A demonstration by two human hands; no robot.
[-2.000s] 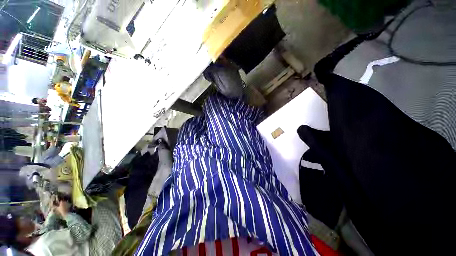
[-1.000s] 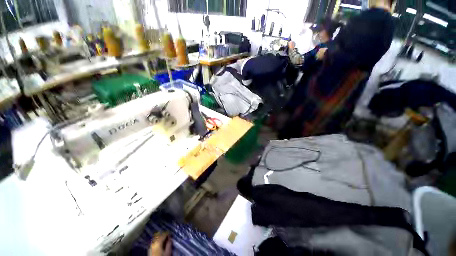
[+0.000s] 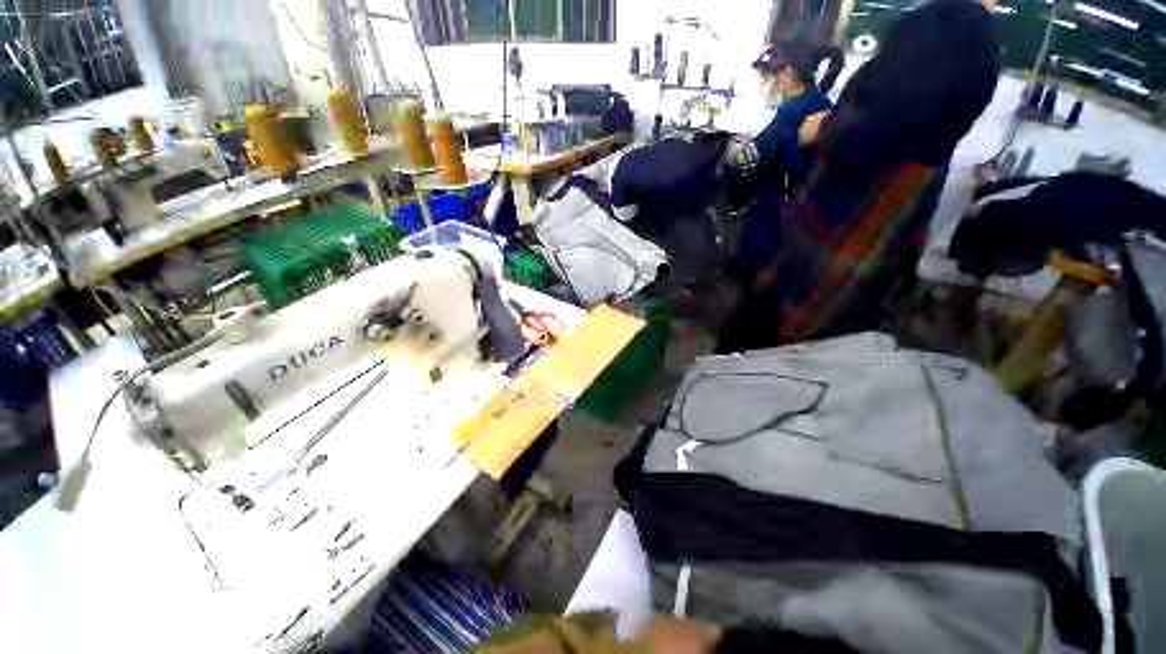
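Observation:
A pile of grey and black garment pieces (image 3: 818, 441) lies in front of me, right of the machine. Its grey side is up, with a black band (image 3: 831, 530) across it. A thin dark cord lies looped on top. At the bottom edge an olive sleeve (image 3: 556, 634) leads right to a blurred, cut-off hand (image 3: 678, 636), seemingly my left hand. It is beside black cloth at the pile's near edge; whether it grips the cloth cannot be told. My right hand is not in view.
A white sewing machine marked "DUCA" (image 3: 313, 358) stands on a white table (image 3: 422, 511) at left, with cardboard (image 3: 550, 390) and orange-red scissors (image 3: 542, 328) at its end. A green crate (image 3: 320, 249) is behind. A white tub (image 3: 1125, 511) is at right. Two people are beyond the pile.
The view has swung up from my striped apron to the machine and pile. The hand seen on the apron is gone from there; a sleeve and hand now show at the bottom, near the pile.

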